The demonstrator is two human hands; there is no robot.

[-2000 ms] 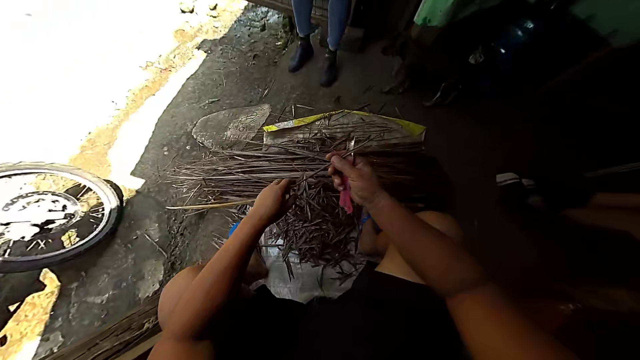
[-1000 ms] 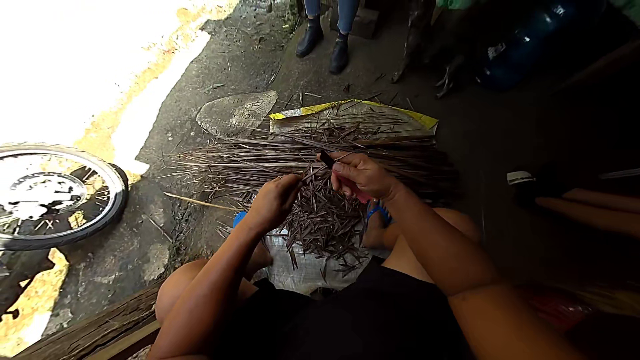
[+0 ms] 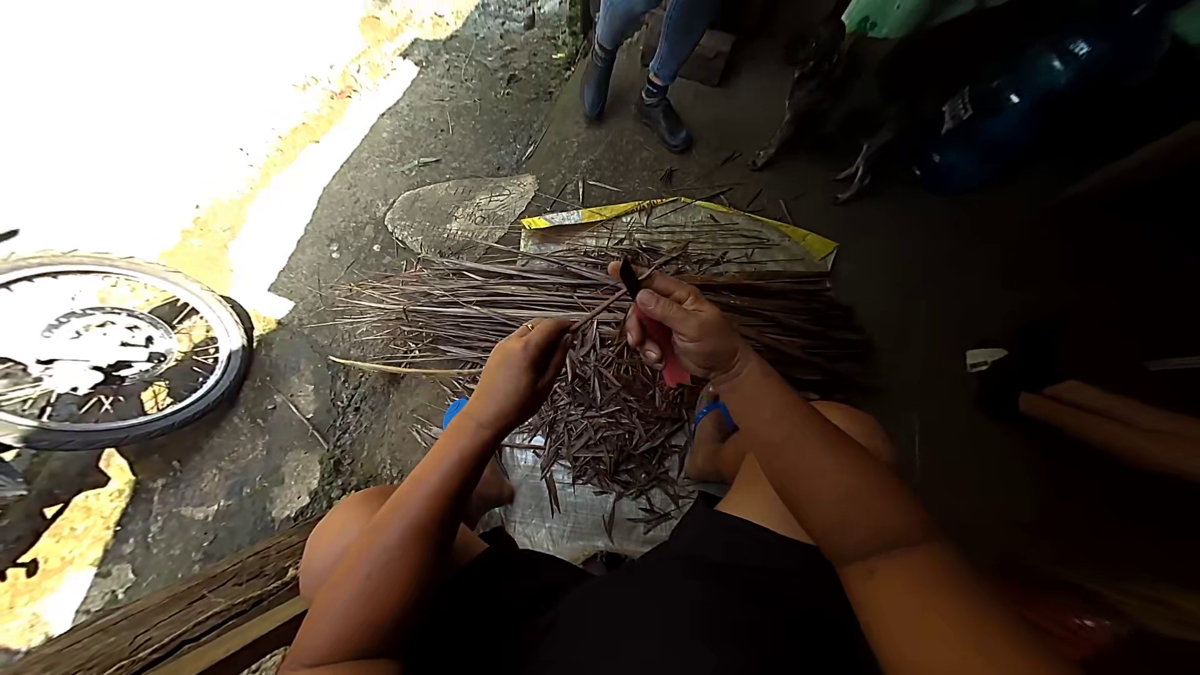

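My left hand is closed around a thin brown stalk that runs up and right to the other hand. In my right hand is a knife with a short dark blade and a red or pink grip, partly hidden by the fingers. The blade lies close to the stalk's end. Behind and beneath both hands spreads a bundle of long dry stalks. Below them, between my feet, short cut pieces are heaped on a pale woven plastic sheet.
A motorcycle wheel stands at the left. Ahead are another person's boots, a flat stone slab and a yellow-edged sack. A blue water bottle lies at upper right. Another person's legs show at right; a wooden beam is lower left.
The pink or red on the knife, barely visible one second ago, shows again below my right hand. Both hands stay near each other over the heap.
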